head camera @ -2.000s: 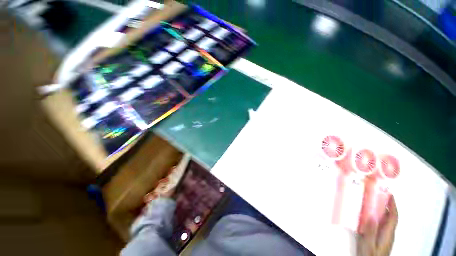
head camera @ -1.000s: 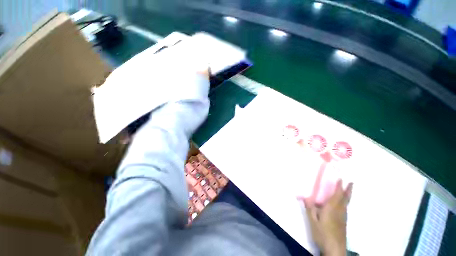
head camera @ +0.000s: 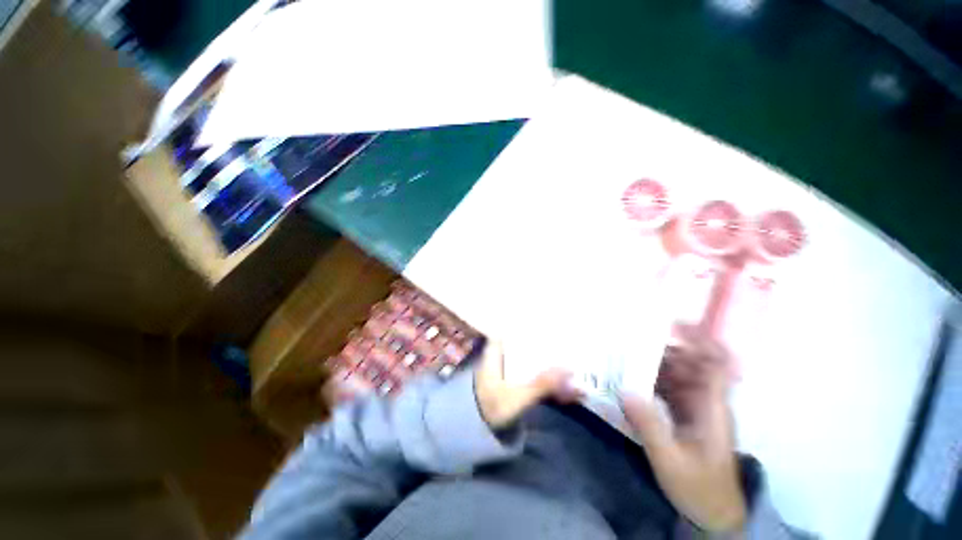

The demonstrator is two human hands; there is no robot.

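Observation:
Three pink handheld fans lie side by side on the white work sheet (head camera: 559, 243), their round slotted heads (head camera: 717, 227) away from me. My left hand (head camera: 522, 388) is at the sheet's near edge, its fingertips on a pale label sheet (head camera: 603, 384) with faint print. My right hand (head camera: 691, 432) is at the lower ends of the fan handles, fingers bent and thumb towards the label sheet. Blur hides whether it grips anything. The handles' lower ends are partly hidden by this hand.
A carton (head camera: 280, 353) packed with pink fans (head camera: 406, 343) stands below the bench edge. A loose white sheet (head camera: 390, 69) partly covers dark printed sheets (head camera: 264, 185) at left. A spare label sheet (head camera: 941, 454) lies at far right. The green conveyor belt (head camera: 675, 63) runs beyond.
The loose white sheet was laid over the dark printed sheets. My left hand has left it and come back beside my right hand. My right hand's fingers have bent inward.

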